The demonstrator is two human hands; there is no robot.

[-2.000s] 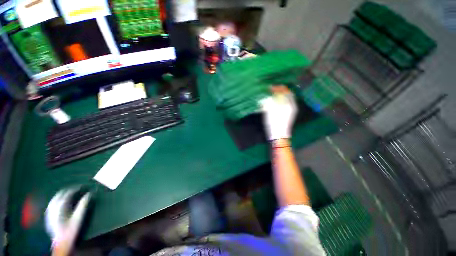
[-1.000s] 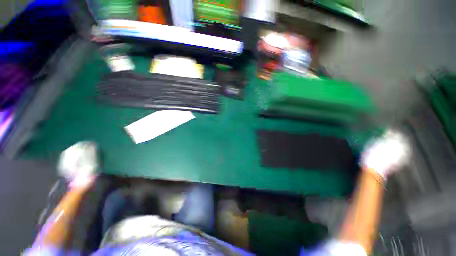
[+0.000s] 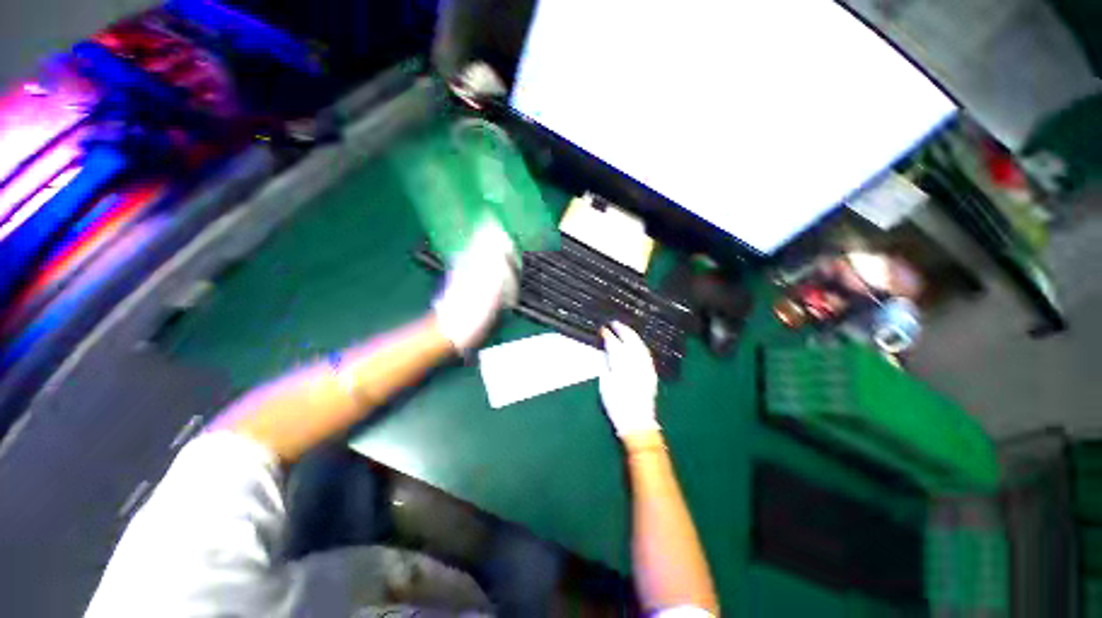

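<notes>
My left hand (image 3: 479, 287), in a white glove, is at the left end of the keyboard and grips the lower edge of a green PCB panel (image 3: 441, 193). The panel is motion-blurred and is held up above the green desk. My right hand (image 3: 630, 380), also gloved, rests with its fingers on the right part of the black keyboard (image 3: 574, 285) and holds nothing that I can see. A white paper sheet (image 3: 538, 369) lies on the desk between my two hands, just below the keyboard.
The monitor (image 3: 725, 109) glows plain white. A yellow-edged white item (image 3: 607, 229) and a mouse (image 3: 723, 328) are behind the keyboard. Green stacked panels (image 3: 876, 410) and a black slotted rack (image 3: 822, 525) are at right. Pink and blue light glows from the machine (image 3: 85, 181) at far left.
My left hand has moved up to the keyboard's left end, now with a green panel. My right hand has come from the far right onto the keyboard. The view has tilted and the monitor turned white.
</notes>
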